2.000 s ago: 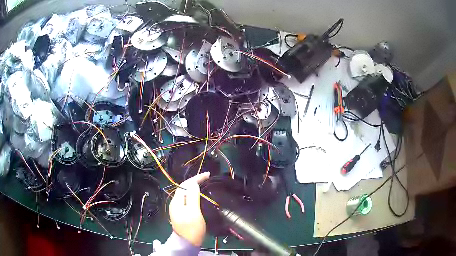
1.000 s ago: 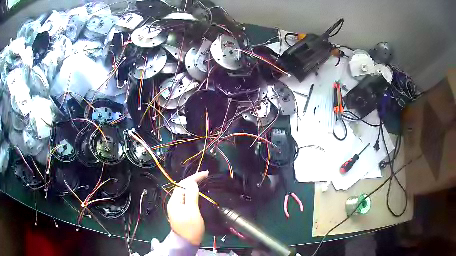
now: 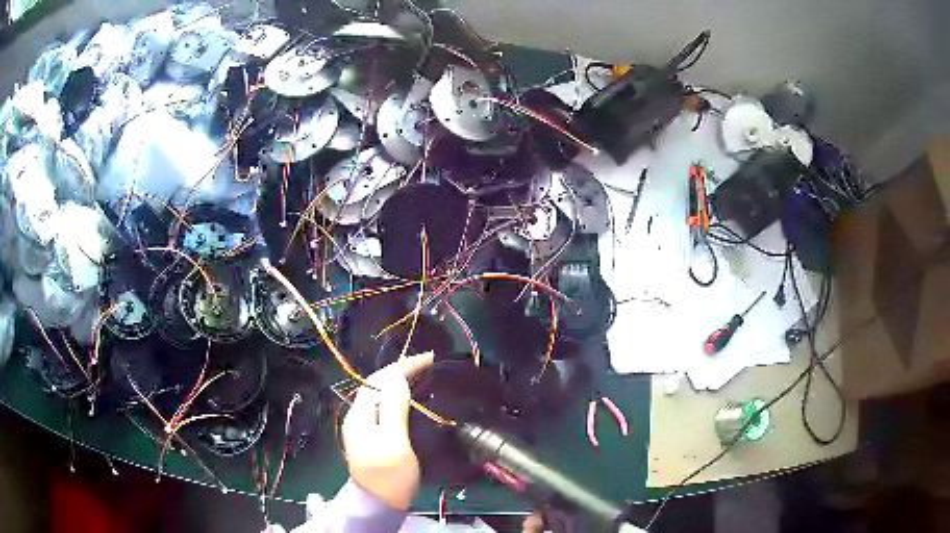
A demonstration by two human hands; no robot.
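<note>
My left hand [image 3: 383, 432] is at the lower middle, pinching yellow and orange wire leads [image 3: 331, 341]; their end sticks out on its right side. The pistol-shaped gun [image 3: 542, 477], grey-barrelled with a red label, slants in from the bottom edge. Its tip is at or very near the wire end; whether they touch is unclear. Only a small part of my right hand [image 3: 534, 522] shows at the bottom edge, on the gun's underside; the rest is cut off. Round black housings [image 3: 214, 302] with wire leads lie behind and left of my left hand.
Metal discs [image 3: 464, 102] are heaped at the back, with bagged units [image 3: 73, 198] at left. Pink-handled cutters [image 3: 606, 420], a screwdriver [image 3: 733, 325], a solder spool [image 3: 742, 421], an orange-handled tool [image 3: 698, 198], black boxes [image 3: 633, 109] and cables lie at right beside a cardboard box [image 3: 896, 281].
The gun has tilted slightly, showing more of its red label and lower body. Part of my right hand has come into view. My left hand still holds the leads. The whole view has shifted slightly.
</note>
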